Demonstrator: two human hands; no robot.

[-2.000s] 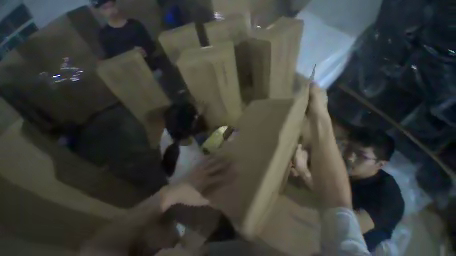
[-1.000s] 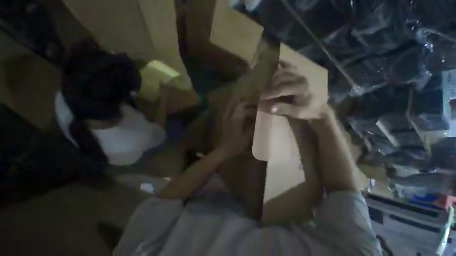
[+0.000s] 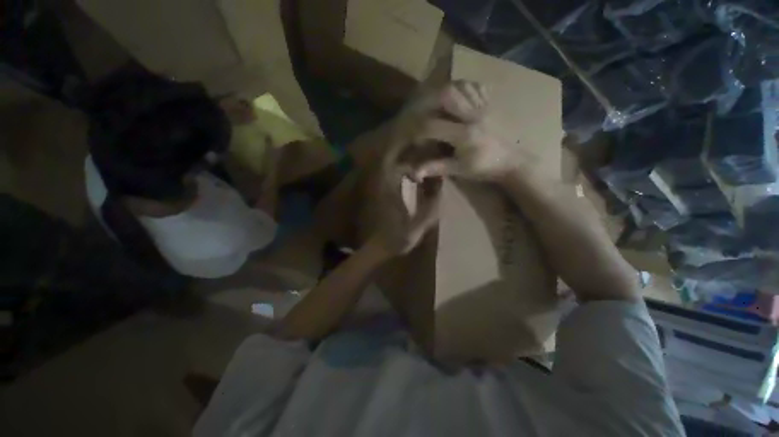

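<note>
A brown corrugated carton [image 3: 489, 282] stands upright against my front, with dark print on its right face. My left hand [image 3: 400, 201] is at the carton's left upper edge, its fingers bent around a small pale piece that looks like a tab. My right hand [image 3: 465, 141] reaches across the top face, fingers curled over the same edge, close to my left fingers. The fingertips and the tab's exact fit are blurred and partly hidden.
A person in a white top [image 3: 205, 226] is close on the left, with a yellow sheet [image 3: 272, 124] by their hands. Another carton [image 3: 393, 34] stands ahead. Dark film-wrapped goods [image 3: 683, 111] are at the right. Brown cardboard [image 3: 111, 358] covers the floor at lower left.
The view has tipped down from the carton row. The raised flap is now folded down over the carton. My left hand has joined my right at the carton's edge.
</note>
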